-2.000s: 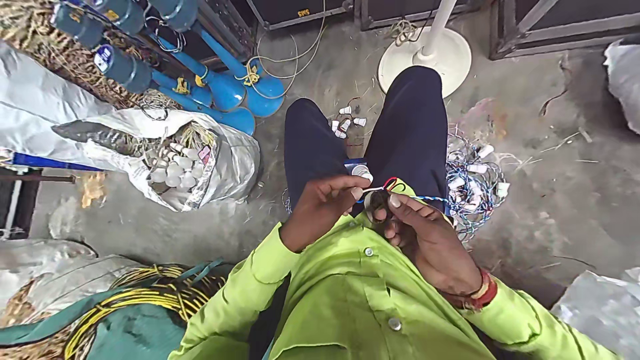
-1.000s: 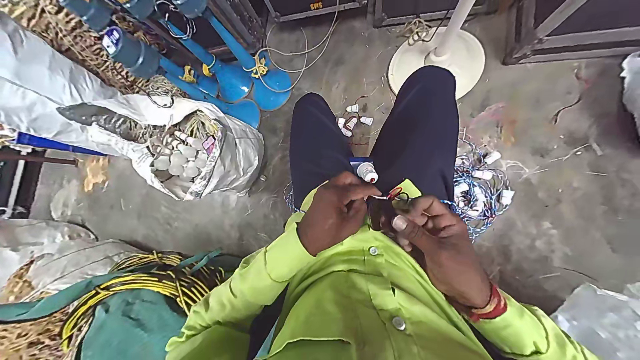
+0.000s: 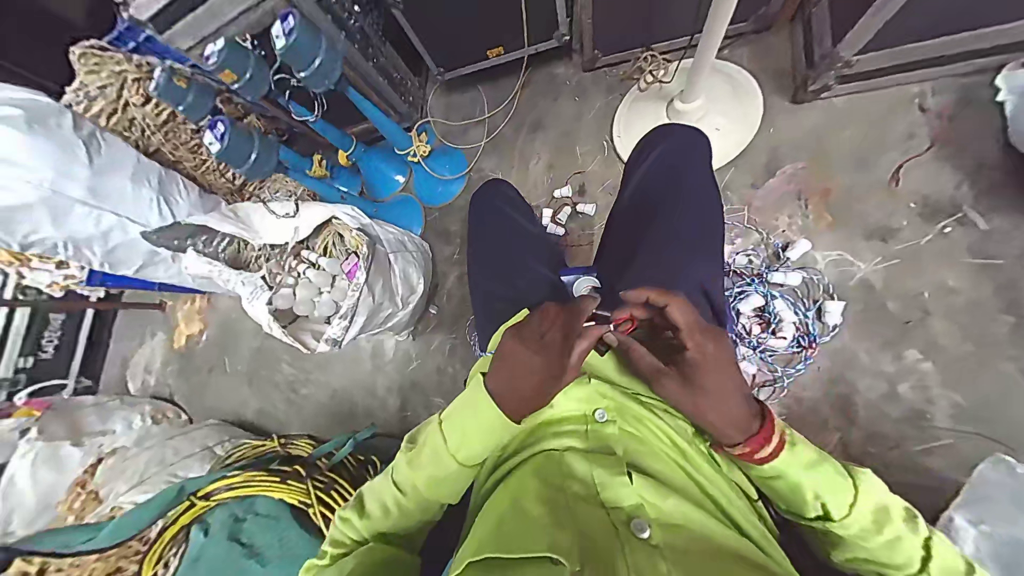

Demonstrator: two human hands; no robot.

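Observation:
Over my lap, my left hand (image 3: 538,352) and my right hand (image 3: 688,364) come close together, thumbs and fingertips pinching a thin wire with a red part (image 3: 624,325). A small dark piece shows between the fingertips, too covered to name. Just beyond the fingers, a white round-ended thing with a blue part (image 3: 586,284) lies between my thighs. On the floor right of my leg lies a tangle of blue and white twisted wire (image 3: 776,320) with white bulb holders on it. Several more white bulb holders (image 3: 564,214) with short dark leads lie on the floor beyond my knees.
At the left stands a white sack (image 3: 392,280) with white bulbs (image 3: 308,292) in its mouth. Blue horn loudspeakers (image 3: 440,164) lie behind it. A white round stand base (image 3: 740,116) is ahead, near dark framed cases (image 3: 496,32). Coiled yellow-and-black cable (image 3: 232,496) lies at the lower left.
The fingers of both hands have shifted around the wire, and my right hand's fingers are now more stretched out over it. The blue and white thing between the thighs is now partly covered by my left hand.

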